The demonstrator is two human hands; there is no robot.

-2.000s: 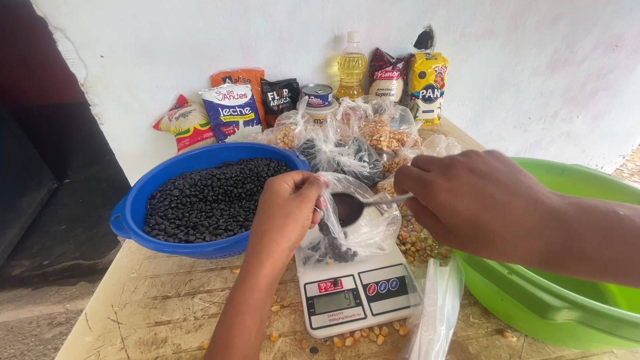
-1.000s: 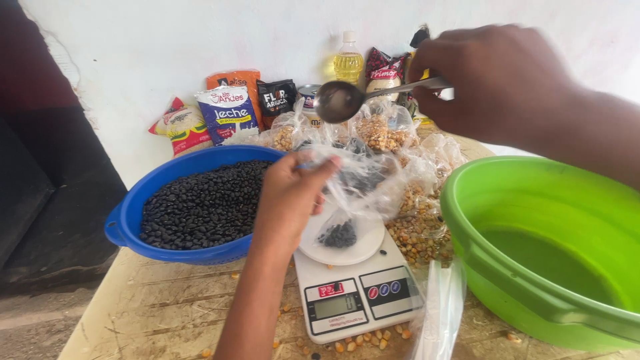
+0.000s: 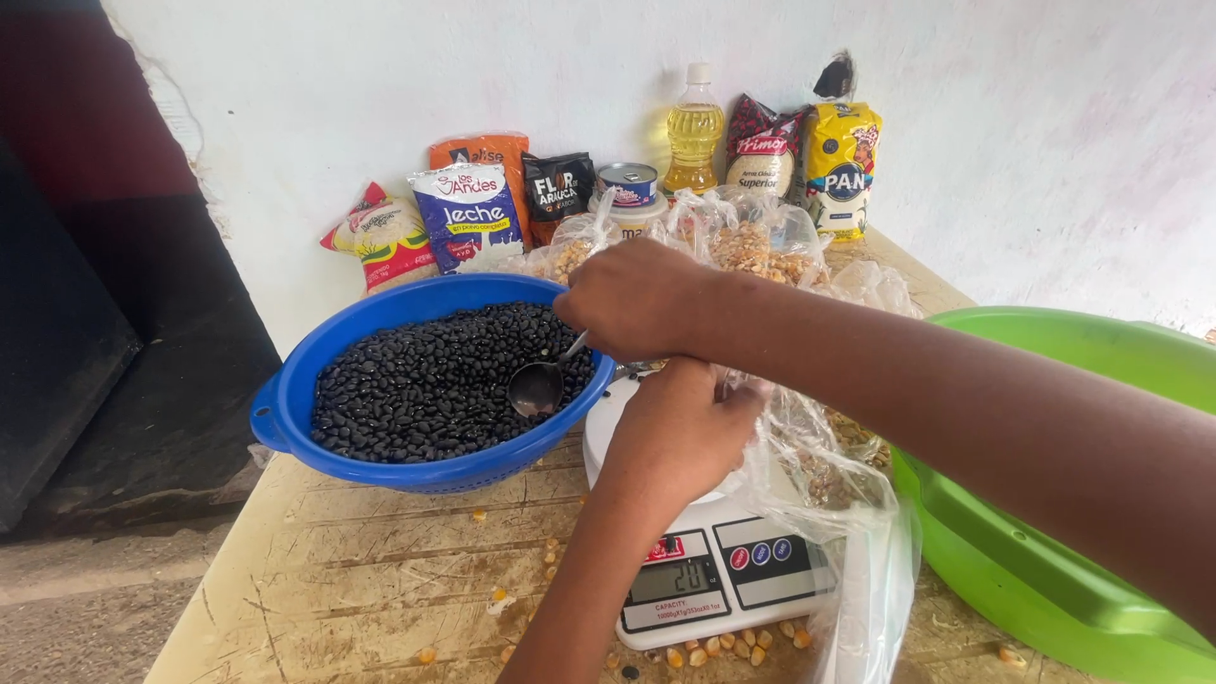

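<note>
My right hand (image 3: 635,296) grips the handle of a metal spoon (image 3: 538,388), whose bowl rests on black beans (image 3: 408,385) in a blue plastic colander (image 3: 285,418). That arm crosses above my left hand (image 3: 686,423), which pinches the edge of a clear plastic bag (image 3: 784,418) over the white digital kitchen scale (image 3: 693,622). Part of the round scale platform shows beside my left wrist. The bag's contents are mostly hidden by my hands and arm.
A green plastic basin (image 3: 1026,537) stands at the right. Behind are knotted bags of corn kernels (image 3: 750,249), an oil bottle (image 3: 694,133), a can (image 3: 629,182) and several food packets. Loose kernels (image 3: 750,646) lie on the worn table (image 3: 351,570).
My right hand has moved from above the scale and right side to the colander, bringing the spoon down onto the beans. My left hand still holds the bag over the scale.
</note>
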